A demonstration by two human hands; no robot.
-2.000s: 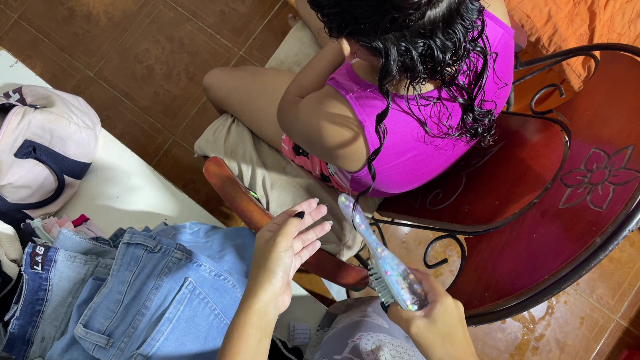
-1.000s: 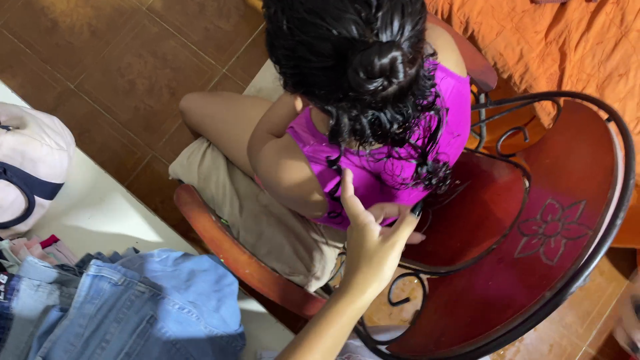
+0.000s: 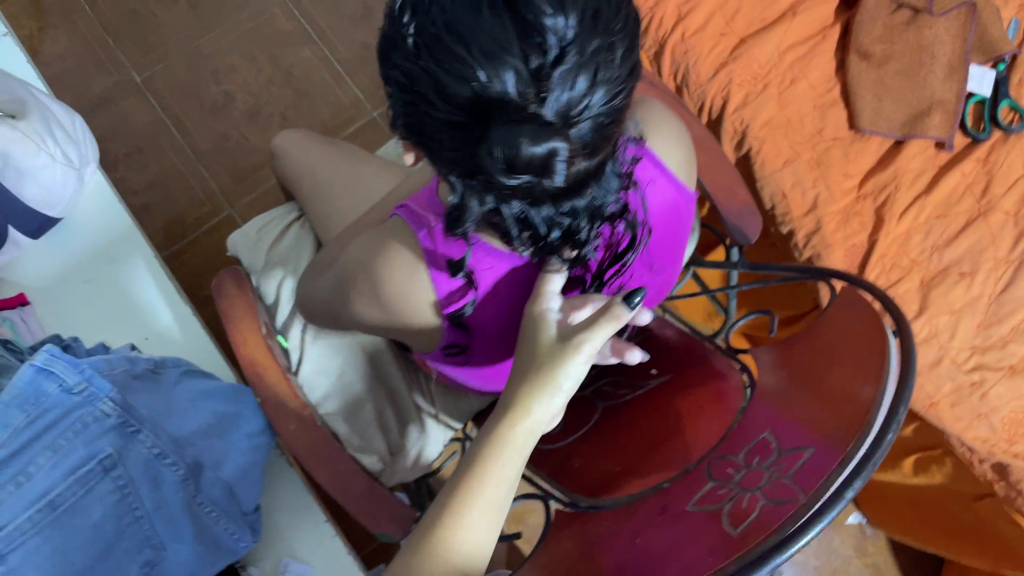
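A person in a magenta sleeveless top sits on a cushioned chair. Their dark, wet-looking curly hair is smoothed back and looped at the back of the head, with loose strands hanging over the back. From the bottom centre my left hand reaches up, its index fingertip at the lower edge of the hair. The fingers are spread, the thumb has a dark nail, and no tool is in it. Whether it pinches a strand is hard to see. My right hand is out of view, and no hairbrush shows.
The chair's red back panel with a flower motif and dark metal frame curves at lower right. Its wooden armrest is beside a white surface with folded jeans. An orange bedspread holds scissors and a brown cloth.
My left hand has moved up to the person's hair. My right hand, which held a hairbrush two seconds ago, has left the view. The seated person's head now shows fully, as the view has shifted.
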